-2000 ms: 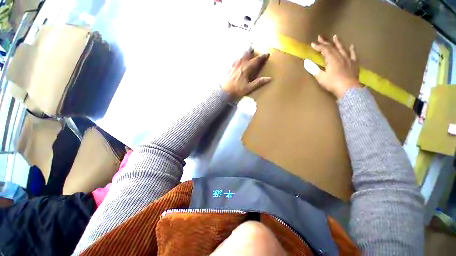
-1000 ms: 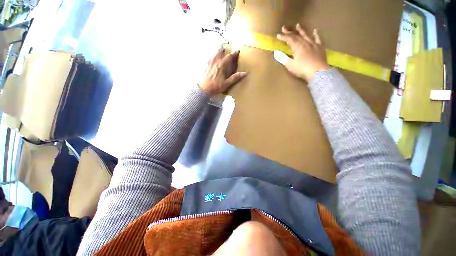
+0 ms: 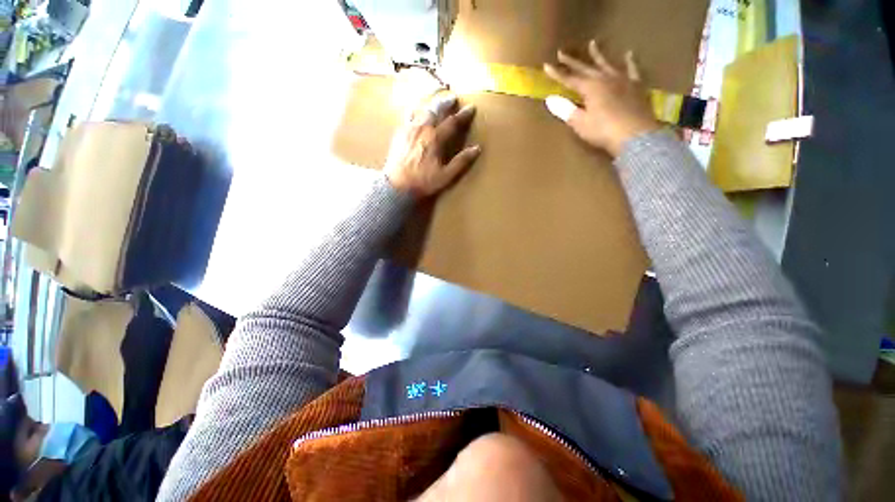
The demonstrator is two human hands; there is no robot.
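Note:
A large brown cut panel [image 3: 535, 216] lies flat in front of me, its left part under the machine head [image 3: 404, 34]. A yellow guide strip [image 3: 510, 80] runs across it, with a dark piece at its right end. My left hand [image 3: 428, 149] lies on the panel's left edge just below the needle area, fingers slightly spread, holding nothing; glare hides the needle area. My right hand [image 3: 606, 103] lies flat with spread fingers on the panel and over part of the strip; its thumb has a white cover.
A thick panel stack [image 3: 93, 206] is at the left, with hanging panels [image 3: 96, 343] below it. A yellow card block [image 3: 756, 118] with a pale tab is at the right, beside a dark grey surface [image 3: 849, 196]. A masked person is at the lower left.
The panel has shifted left under the machine head, and a brown part now shows left of my left hand. The strip's dark end and the yellow card block have moved left in view.

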